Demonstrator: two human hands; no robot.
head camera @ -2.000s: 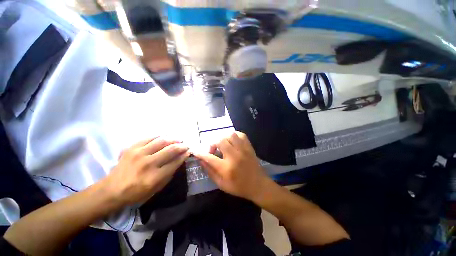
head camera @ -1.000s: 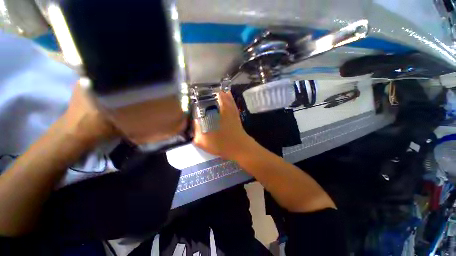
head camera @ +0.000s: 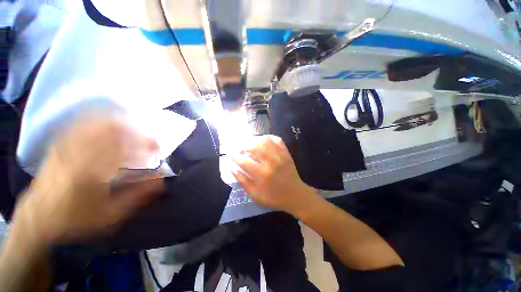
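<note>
A black garment panel (head camera: pixel 188 199) lies over the table's front edge left of the needle area, with white facing cloth (head camera: pixel 163 128) against it. My left hand (head camera: pixel 97 165) is motion-blurred over the cloth at the left; its grip cannot be told. My right hand (head camera: pixel 265 171) is just in front of the needle area, fingers bent, fingertips in bright glare; whether it pinches anything cannot be told. The sewing machine (head camera: pixel 263 37) fills the top of the view. Its presser foot and needle are lost in the lamp's glare.
A curved black piece (head camera: pixel 311 140) lies right of the needle. Black-handled scissors (head camera: pixel 363 108) and a slim dark reddish tool (head camera: pixel 416 121) lie further right. A grey ruler strip (head camera: pixel 394 162) runs along the front edge. Large white cloth (head camera: pixel 63 85) is at left. Dark cloth is at far right.
The view has drawn back from the machine head. My right hand has come away from the presser foot area toward the front edge. The black panel now lies spread at the left with white cloth showing.
</note>
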